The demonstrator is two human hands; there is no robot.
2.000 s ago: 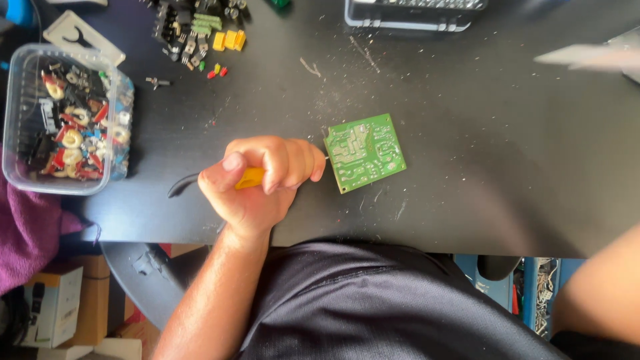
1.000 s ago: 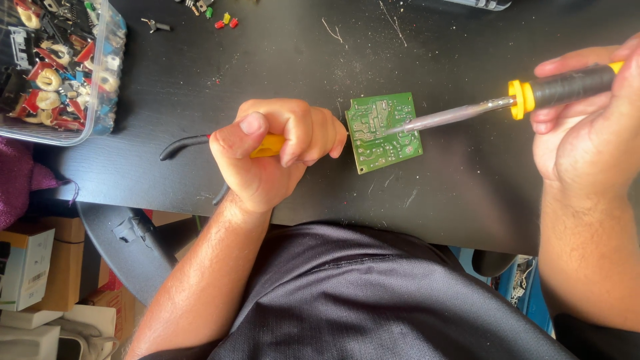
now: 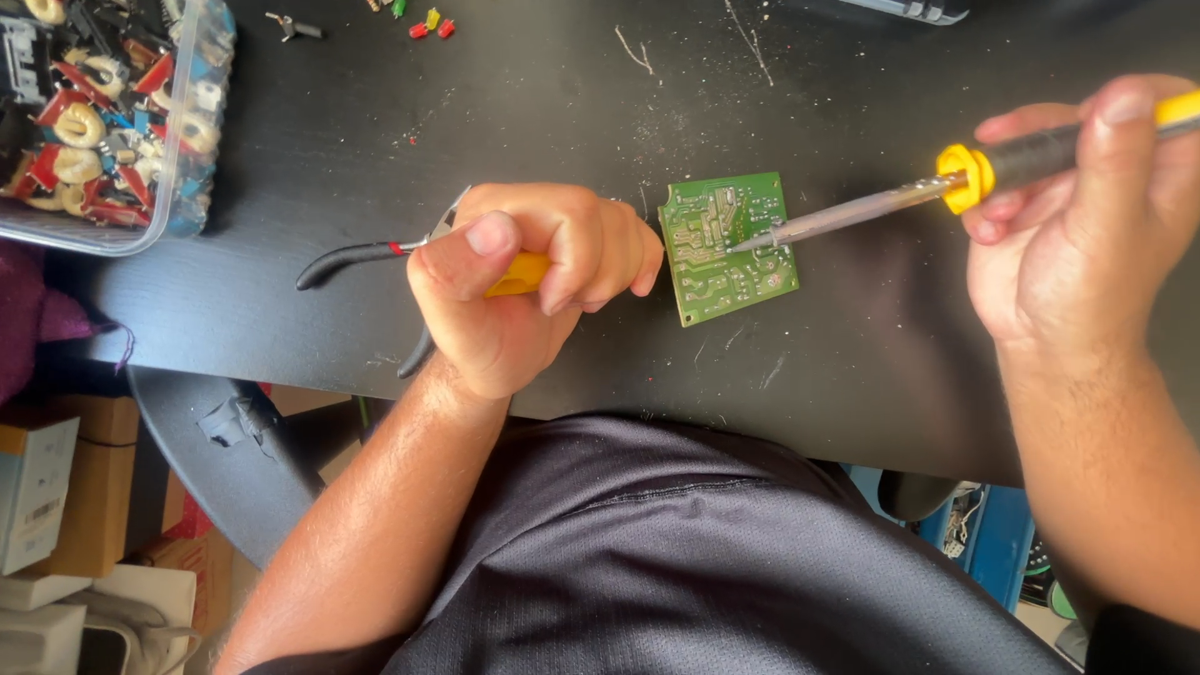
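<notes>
A green printed circuit board (image 3: 731,248) stands close to the black desk surface, its soldered side facing me. My right hand (image 3: 1078,197) grips a soldering iron (image 3: 867,208) with a yellow and black handle, and its tip lies over the middle of the board. At the board's left edge, my left hand (image 3: 539,272) is closed around a yellow-handled tool, whose working end is hidden. Pliers or cutters with black grips (image 3: 352,260) also stick out from behind this hand. Whether the left fingers touch the board cannot be told.
A clear plastic tub (image 3: 173,159) full of salvaged electronic parts stands at the upper left. Small red components (image 3: 431,30) and a metal-legged part (image 3: 293,28) lie at the top. A transparent case (image 3: 914,9) shows at the upper edge. The desk's front edge is near my body.
The soldering iron has come in from the right with my right hand, and its tip is now over the board. My left hand remains at the board's left side. The view has moved closer.
</notes>
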